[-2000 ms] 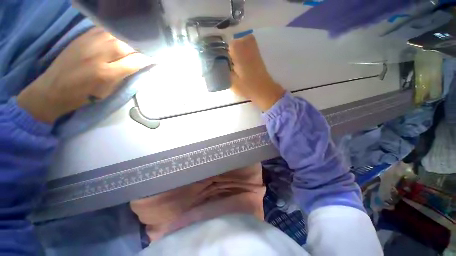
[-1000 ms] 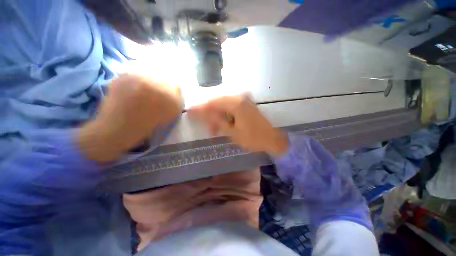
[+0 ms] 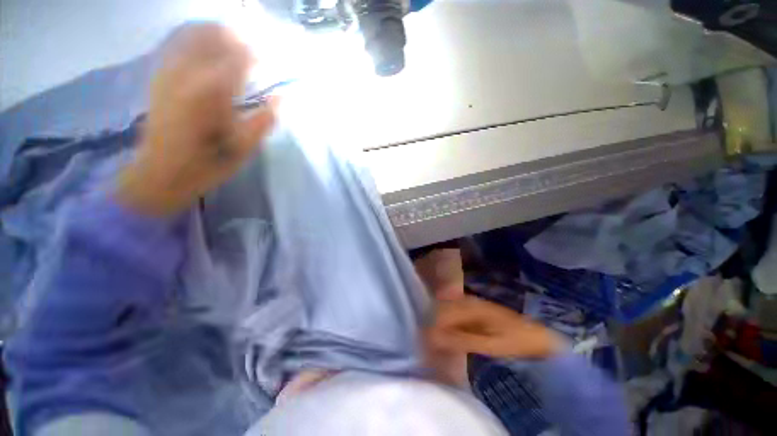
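A light blue garment hangs from the machine bed over the front edge into the lap. My right hand is blurred and grips the garment's right edge low by the lap. My left hand is raised over the garment's upper left part, left of the glare. It is blurred, and whether it holds cloth or snips cannot be told. A thin dark pointed thing shows by its fingers. The dark cylindrical fitting hangs right of the glare, which hides the needle area.
The white machine bed has a dark seam line. The ruler strip runs along the front edge. A blue basket with heaped blue cloth stands at the right. A yellowish part is at the far right.
The garment has come from the left across the front edge into the lap. My right hand has moved down to the lap and taken its edge. My left hand has moved up and left.
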